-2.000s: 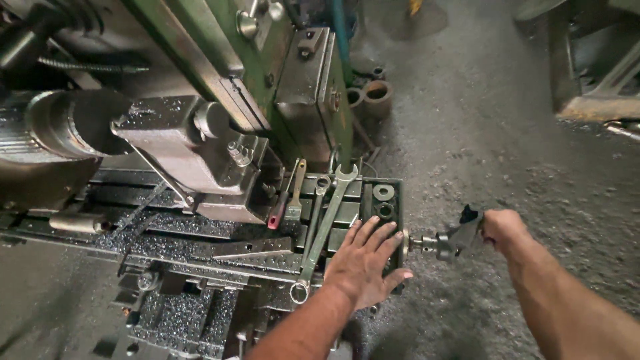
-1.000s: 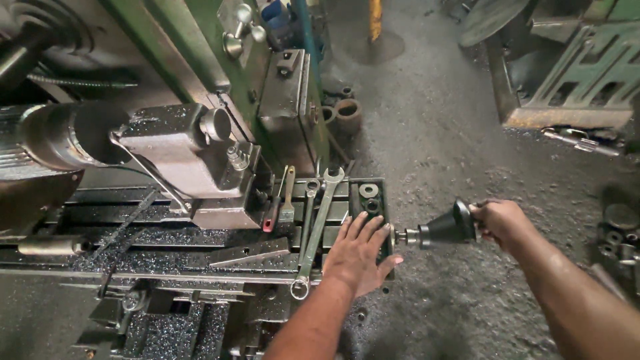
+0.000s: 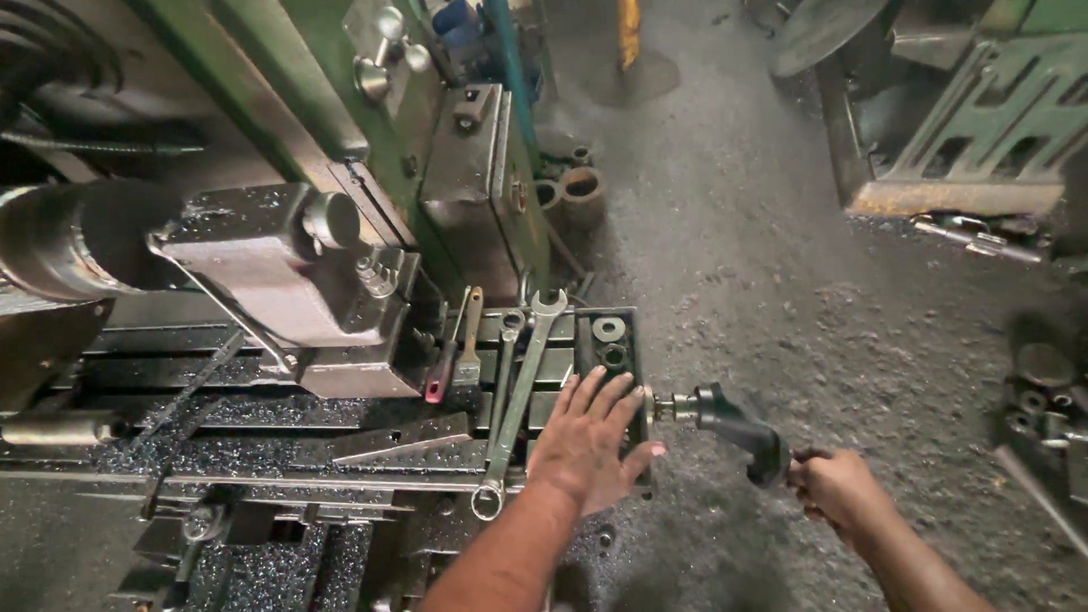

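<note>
My left hand (image 3: 586,433) rests flat with spread fingers on the right end of the machine table (image 3: 544,408), beside a large combination wrench (image 3: 520,395). My right hand (image 3: 829,484) grips the end of the black crank handle (image 3: 744,429) on the table's end shaft. A smaller wrench (image 3: 504,365), a brush (image 3: 470,348) and a red-tipped screwdriver (image 3: 444,357) lie left of the large wrench. Near my left fingertips are a washer (image 3: 609,330) and a nut (image 3: 613,356). A flat metal bar (image 3: 404,440) lies on the T-slots.
A metal block-shaped support (image 3: 272,272) stands on the table, with metal chips (image 3: 280,416) scattered around. Pipe pieces (image 3: 581,194) stand on the floor behind. A green machine base (image 3: 977,161) is at the upper right, metal parts (image 3: 1050,399) at the far right.
The crank handle has turned, and my right hand has moved round with it. My left hand stays on the table's end. The view has shifted somewhat.
</note>
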